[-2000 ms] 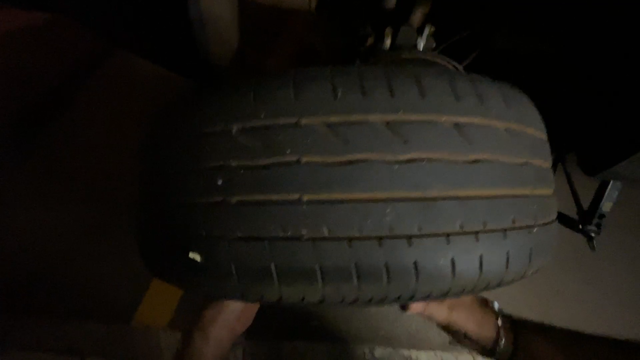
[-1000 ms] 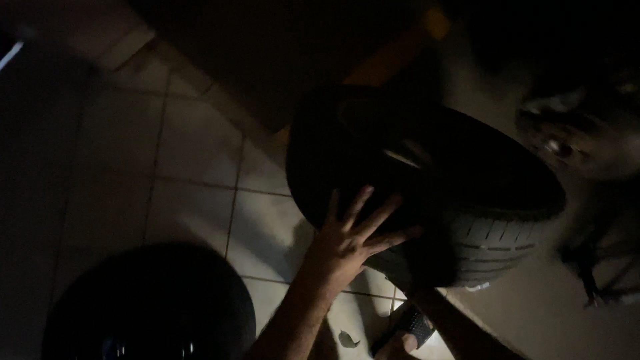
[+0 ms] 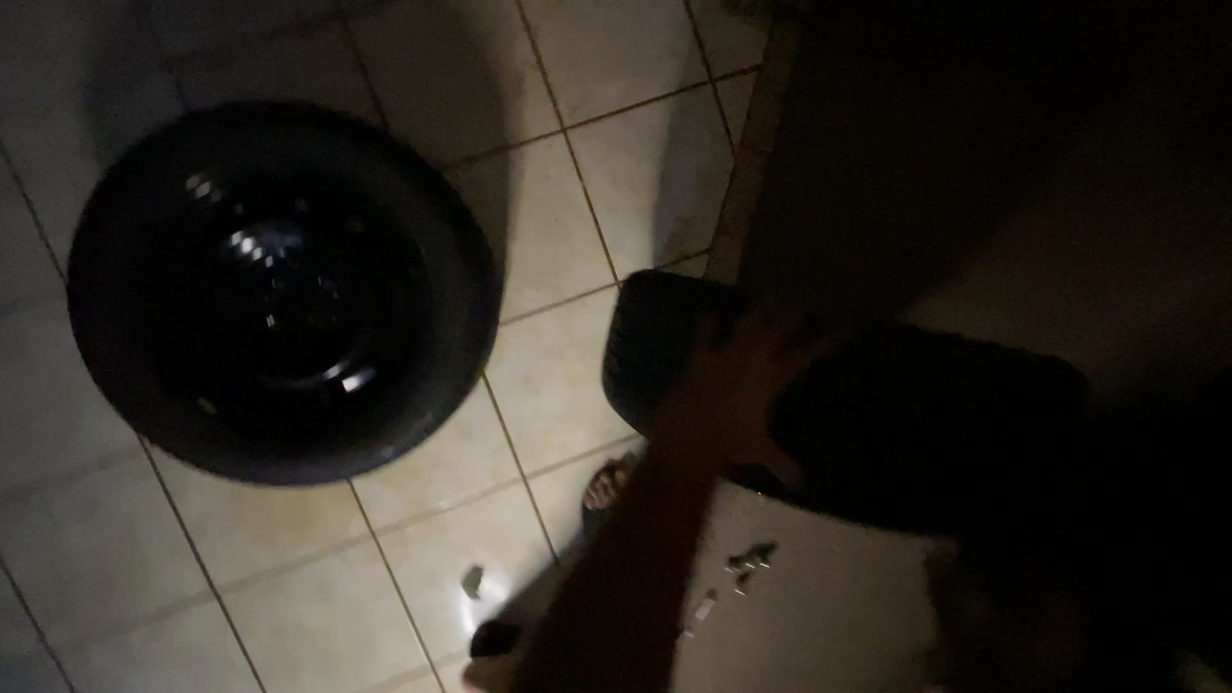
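My left hand (image 3: 751, 395) reaches in from the bottom and lies across a dark tire (image 3: 924, 423) at the center right, its fingers over the far side and its thumb at the near edge. Deep shadow hides much of this tire and how firmly it is gripped. My right hand cannot be seen. On the left, a second wheel, with a black tire (image 3: 452, 260) and a glossy dark center, lies flat on the tiled floor (image 3: 587, 385).
Several small metal pieces (image 3: 751, 558) lie on a pale surface beside the tire. Parts of feet (image 3: 491, 645) show at the bottom, near a small leaf-like scrap (image 3: 472, 580). A floor edge (image 3: 746, 183) borders a dark area at the upper right.
The view has swung, bringing the flat-lying wheel fully into sight. My left hand has gone from spread fingers on the tire's sidewall to lying across the tire. The right forearm has left view.
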